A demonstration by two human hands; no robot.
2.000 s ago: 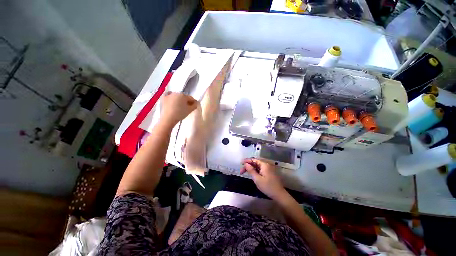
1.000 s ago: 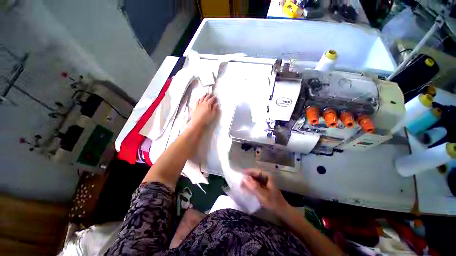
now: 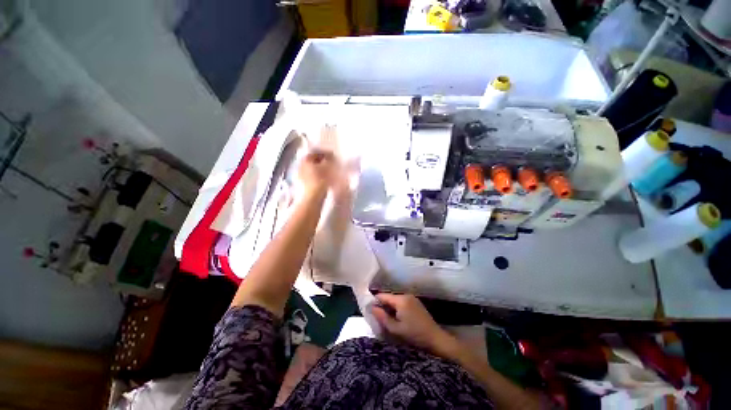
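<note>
A long white fabric piece [image 3: 346,250] runs from the table over its front edge towards the lap. My right hand [image 3: 401,314] is closed on its lower end at the table's front edge. My left hand [image 3: 321,166] is blurred over the upper part of the cloth, left of the metal plate; whether it grips the cloth cannot be told. The stack of white cut pieces [image 3: 260,188] lies to its left, with a red fabric band [image 3: 215,216] along the outer edge. The overlock machine [image 3: 513,164] stands right of both hands, with no hand at its needle area.
A raised white tray [image 3: 449,68] stands behind the machine. Thread cones [image 3: 665,232] stand at the right. A small white cone [image 3: 495,94] is behind the machine head. Mixed scraps [image 3: 641,372] lie below the table at right. Another machine [image 3: 132,220] is at the left.
My left hand was on the cloth and is now blurred, slightly higher in the view. My right hand has kept hold of the cloth's end and moved slightly left and down. The view has shifted.
</note>
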